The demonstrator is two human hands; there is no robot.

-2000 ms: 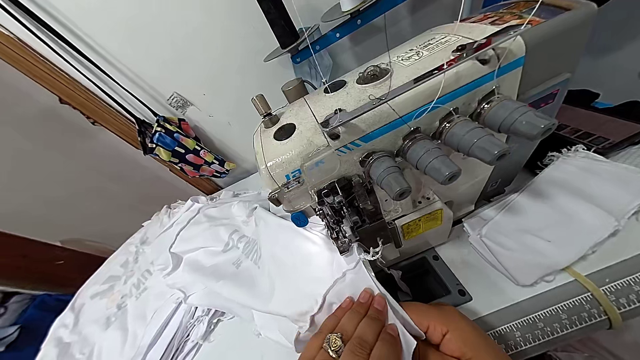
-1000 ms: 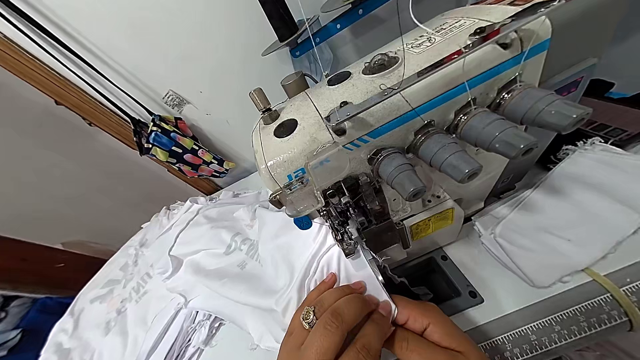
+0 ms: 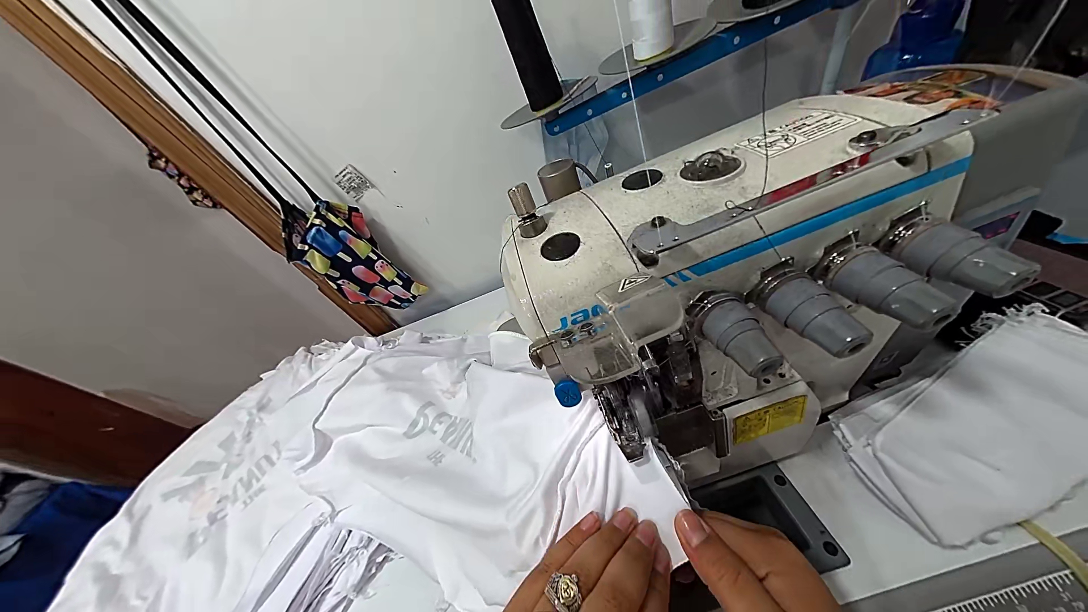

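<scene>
White printed fabric (image 3: 408, 442) spreads over the left of the table and runs under the presser foot (image 3: 627, 446) of a Jack overlock sewing machine (image 3: 612, 221). My left hand (image 3: 599, 565), with a ring on one finger, presses flat on the cloth just in front of the foot. My right hand (image 3: 739, 561) pinches the cloth's right edge between thumb and fingers; the lower fingers are hidden. Both hands are close together, below the needle area.
Folded white fabric pieces (image 3: 969, 433) lie right of the machine, near a measuring tape (image 3: 1020, 595). Thread cones (image 3: 650, 30) stand on a blue rack behind. A patterned cloth item (image 3: 353, 255) hangs on the wall. Dark blue cloth (image 3: 51, 535) lies at the lower left.
The right hand has come nearer the left, its thumb now on the cloth edge. The fabric edge has shifted beneath the presser foot.
</scene>
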